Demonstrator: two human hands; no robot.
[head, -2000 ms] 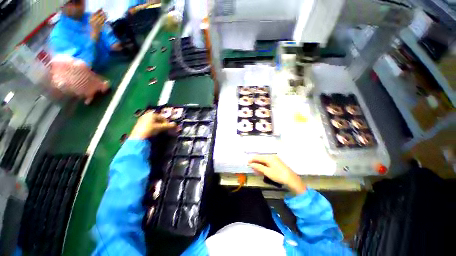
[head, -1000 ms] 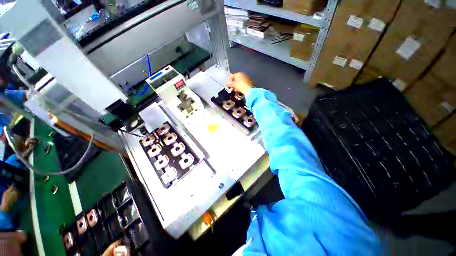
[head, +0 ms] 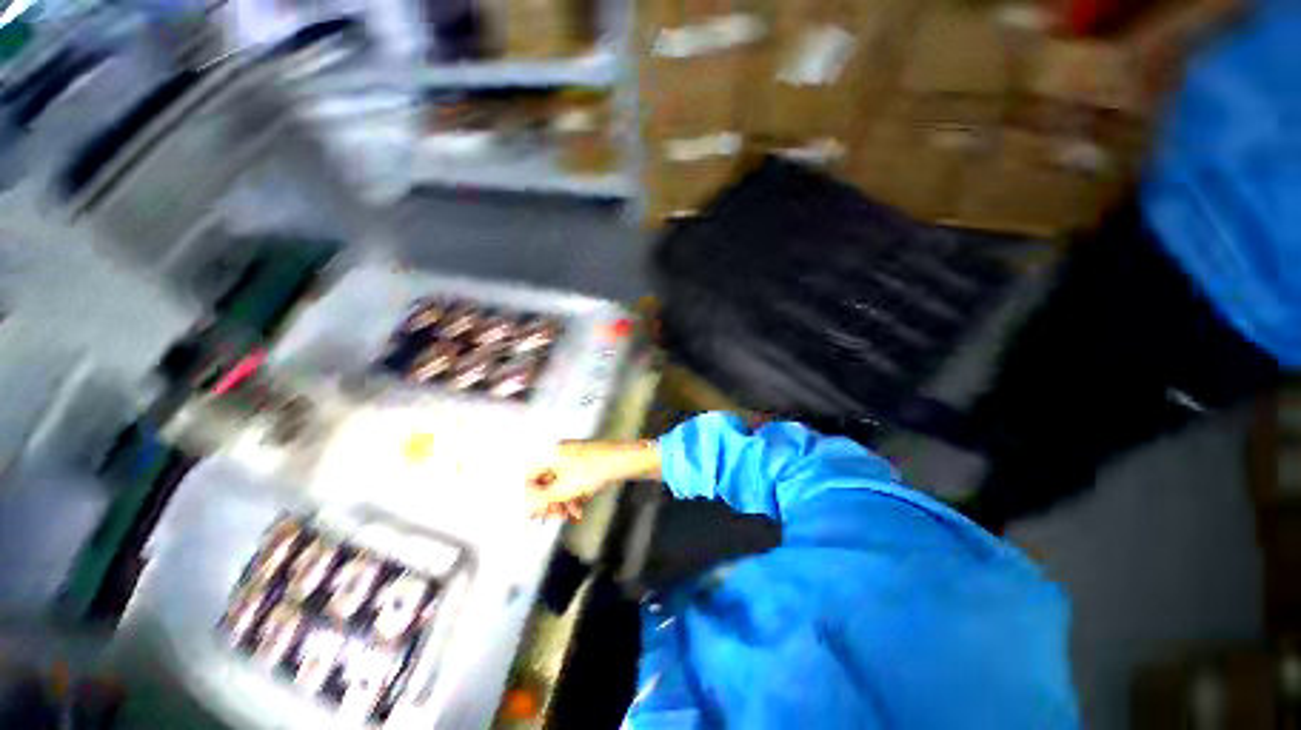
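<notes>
The picture is blurred. My right hand (head: 564,478) is over the front part of the white machine bed (head: 478,485), between the two fixtures, fingers bent and pointing down. No part shows in it, but blur hides the fingertips. The left black fixture (head: 328,613) holds several square coil parts with copper rings and pale centres. The right black fixture (head: 471,350) also holds several copper-coloured parts. My left hand is out of the picture.
The red emergency stop (head: 616,328) is at the machine's front right corner. A stack of black trays (head: 842,285) stands on the floor beyond. Cardboard boxes (head: 913,157) and shelves are behind. A person in a blue smock (head: 1241,186) is at the upper right.
The view has turned right. My right hand has left the right fixture and come back to the bed's front part. My left hand and the blister tray have gone out of view.
</notes>
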